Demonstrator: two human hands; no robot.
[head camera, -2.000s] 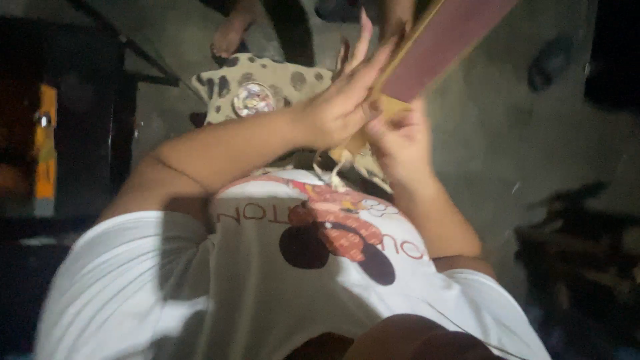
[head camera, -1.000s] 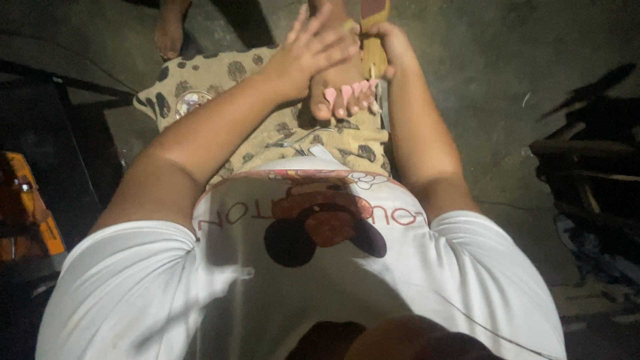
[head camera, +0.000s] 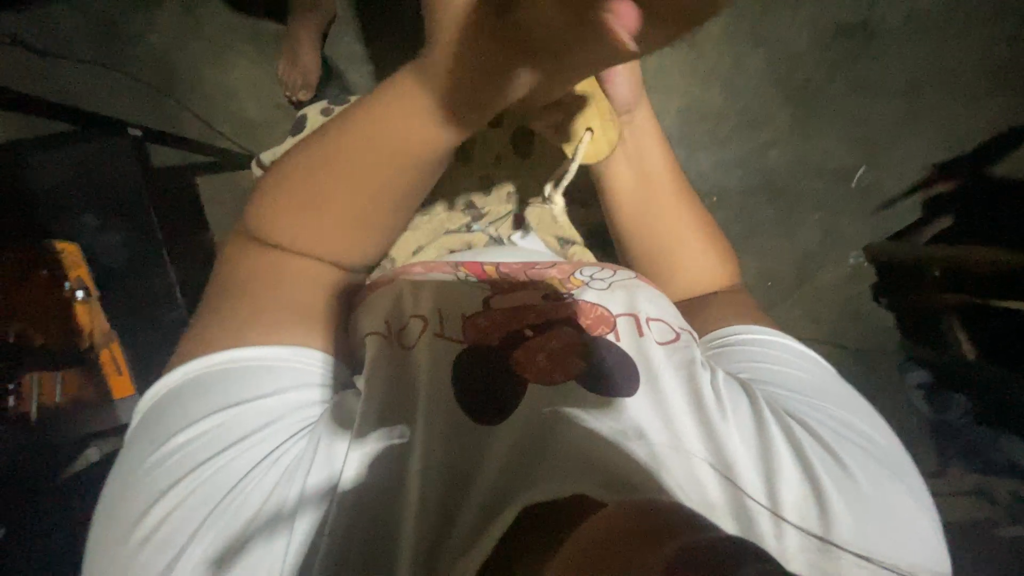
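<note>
Both forearms reach to the top edge. My left hand is in shadow at the top, against a dark, blurred limb with a pink tip; where hand and limb part, and how the fingers lie, I cannot tell. My right hand is partly hidden behind that limb, at the pale wooden handle of a paddle. The handle's rounded end points down toward my body, and a white cord runs from its hole. Below lies a cream cloth with dark spots, close to my white shirt.
A bare foot of another person stands on the grey floor at the upper left. Dark furniture with an orange part is at the left. A dark, cluttered object stands at the right.
The limb with pink-tipped toes, over the spotted cloth a second ago, now shows as a dark shape at the top edge. The paddle's handle has come down toward my body. The round patterned item is out of sight.
</note>
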